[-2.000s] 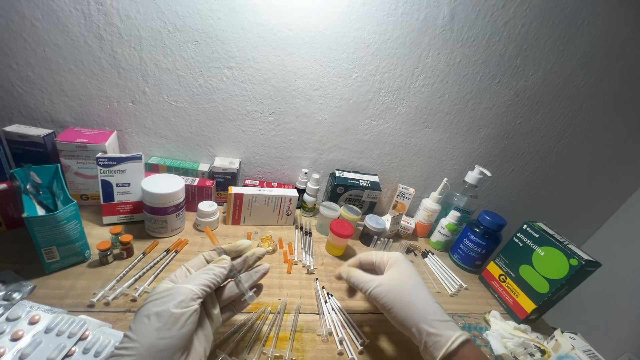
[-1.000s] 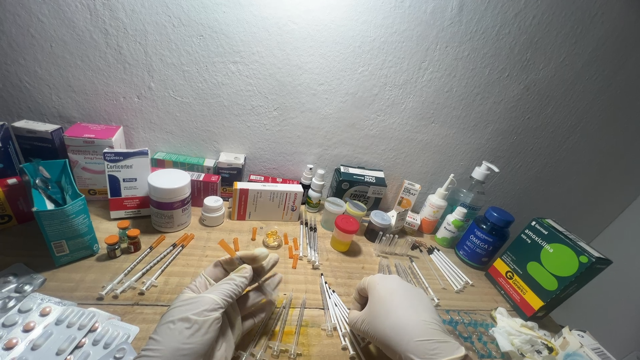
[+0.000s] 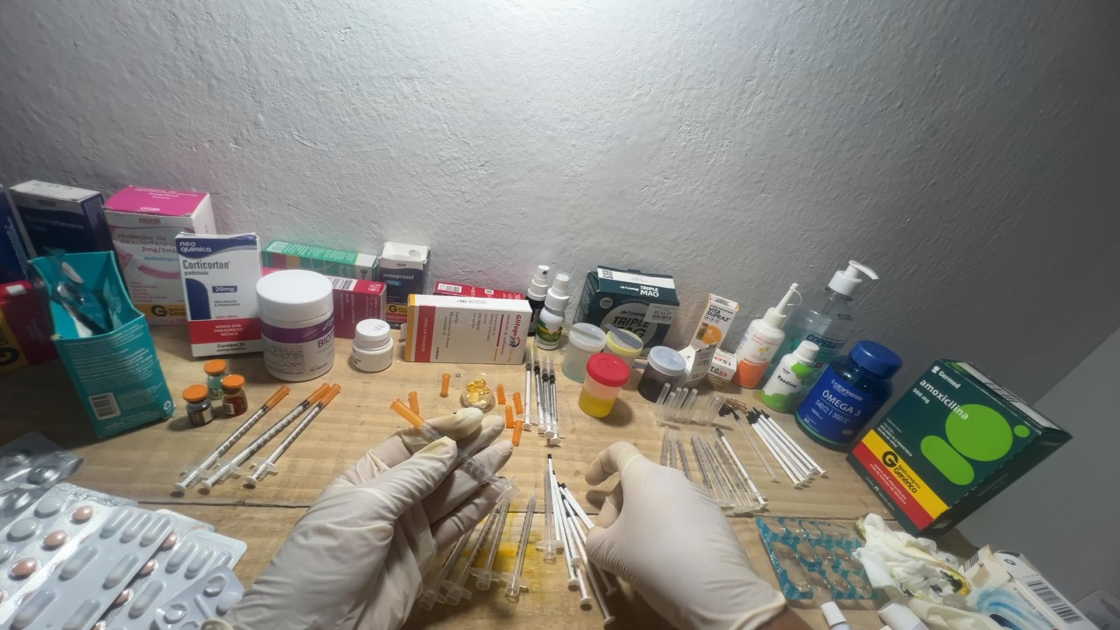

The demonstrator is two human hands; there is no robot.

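My left hand (image 3: 402, 507), in a cream latex glove, holds a clear syringe (image 3: 477, 468) with an orange needle cap pointing up and left. My right hand (image 3: 674, 542), gloved too, rests at the right edge of a bundle of thin white plunger rods (image 3: 573, 542); its fingertips are partly hidden, so its hold is unclear. Between the hands lie several clear syringes (image 3: 486, 547) over a yellow stain. Loose orange caps (image 3: 501, 394) surround a small dish of amber capsules (image 3: 477, 394). Three orange-capped syringes (image 3: 232, 437) lie to the left.
Medicine boxes (image 3: 468, 328) and bottles line the wall. A red-lidded cup (image 3: 604, 385) stands behind my right hand, near clear tubes (image 3: 717, 468) and white rods (image 3: 783, 446). Blister packs (image 3: 79, 560) fill the front left; a teal blister (image 3: 814, 560) and crumpled gloves (image 3: 910, 560) lie front right.
My right hand has come down beside the white rods since two seconds ago. The orange-capped syringe now shows plainly in my left hand.
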